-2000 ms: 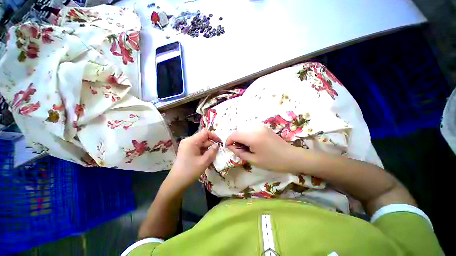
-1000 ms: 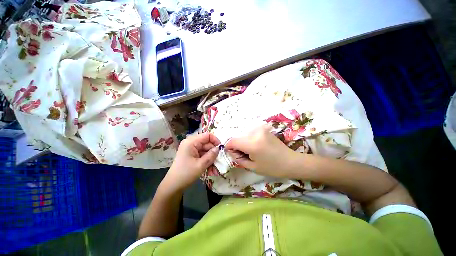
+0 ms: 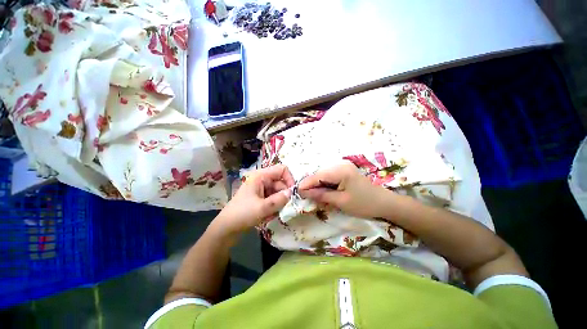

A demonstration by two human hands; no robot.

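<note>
A cream garment with red flowers lies bunched on my lap, below the table edge. My left hand pinches a small gathered fold of it between thumb and fingers. My right hand meets it from the right, its fingertips closed at the same fold. A tiny dark spot, perhaps a button, shows between the fingertips. A needle or thread is too small to make out.
The white table holds a smartphone, a pile of dark buttons and a small red item. A floral garment heap hangs over its left side. Blue crates stand below.
The camera view has shifted slightly, so the table things sit a little higher and further right. Both hands stay together at the fold, with small finger movements.
</note>
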